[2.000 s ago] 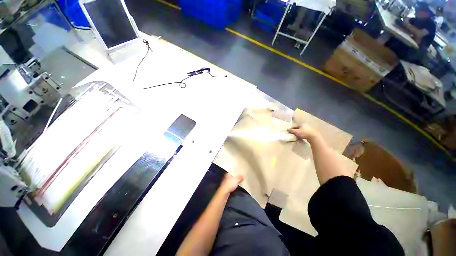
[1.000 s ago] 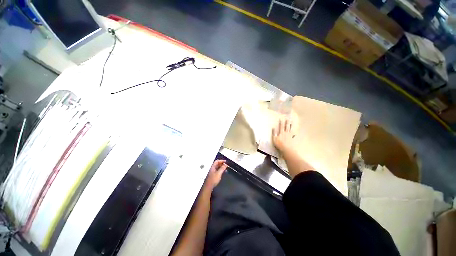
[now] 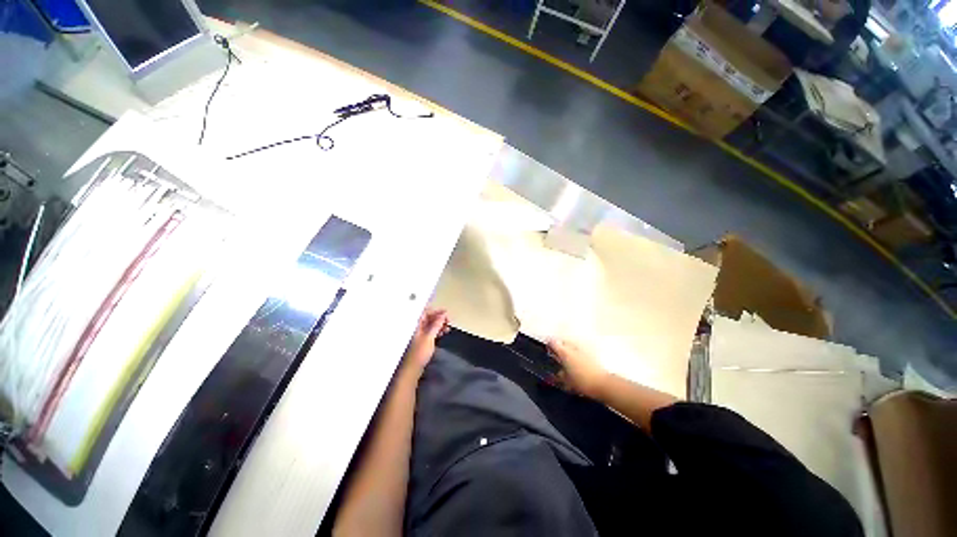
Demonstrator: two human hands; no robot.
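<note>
A large beige panel [image 3: 640, 299] lies over a surface to the right of the white table, with a curled part near the table's edge. A small grey patch [image 3: 567, 241] shows at its far side. My right hand [image 3: 575, 367] is at the panel's near edge with fingers bent; whether it grips the edge is unclear. My left hand [image 3: 428, 327] is at the table's front edge beside the curled part, fingers bent; its hold cannot be made out.
A sewing template [image 3: 105, 336] with red and yellow lines lies left, beside a glossy black strip [image 3: 252, 378]. A black cord item [image 3: 362, 105] lies on the white table [image 3: 315, 199]. A screen [image 3: 147, 31] stands rear left. Beige panels [image 3: 782, 388] lie right.
My right hand has moved from flat on the panel to its near edge. The panel now covers the shiny surface near my lap. My left hand stays by the table edge.
</note>
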